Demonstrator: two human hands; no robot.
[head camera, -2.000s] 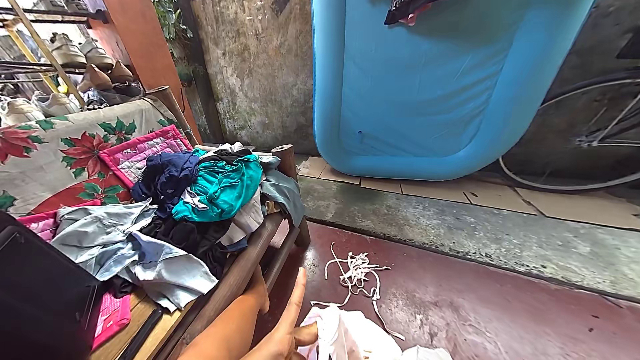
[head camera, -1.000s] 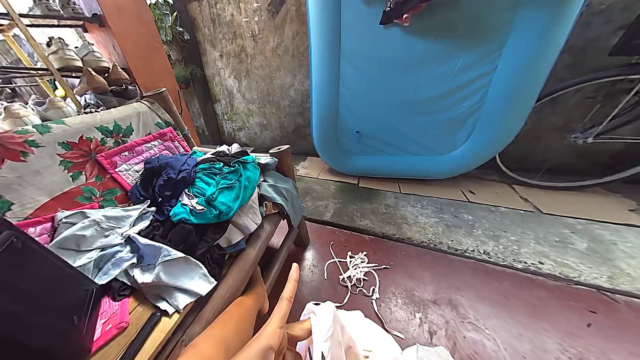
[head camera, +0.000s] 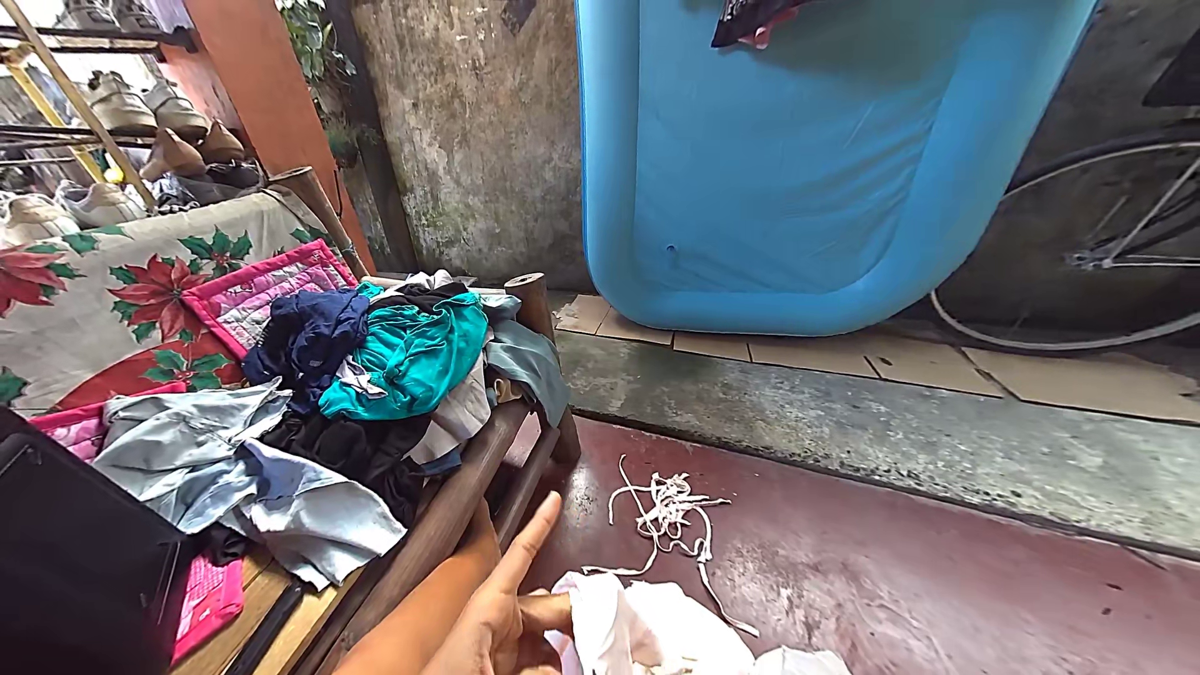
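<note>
My left hand (head camera: 502, 623) is at the bottom centre, its index finger stretched up and the thumb and curled fingers on white cloth (head camera: 647, 623). The cloth runs off the lower edge, so part of the grip is hidden. Just beyond it, a tangle of white cord or fabric strips (head camera: 670, 511) lies on the red floor, one strand trailing toward the cloth. A bare limb (head camera: 436, 586) shows beside the hand, partly hidden. My right hand is out of view.
At left, a wooden bench (head camera: 459, 492) bears piled clothes (head camera: 412, 356), a pink quilted pad (head camera: 272, 295) and a black object (head camera: 80, 553). Behind stand a shoe rack (head camera: 94, 141), a blue inflatable pool (head camera: 787, 187) and a bicycle wheel (head camera: 1059, 342). A concrete ledge (head camera: 844, 436) crosses the floor's edge.
The thumb and fingers of my left hand have shifted slightly at the white cloth. The tangled strands and the clothes pile look the same.
</note>
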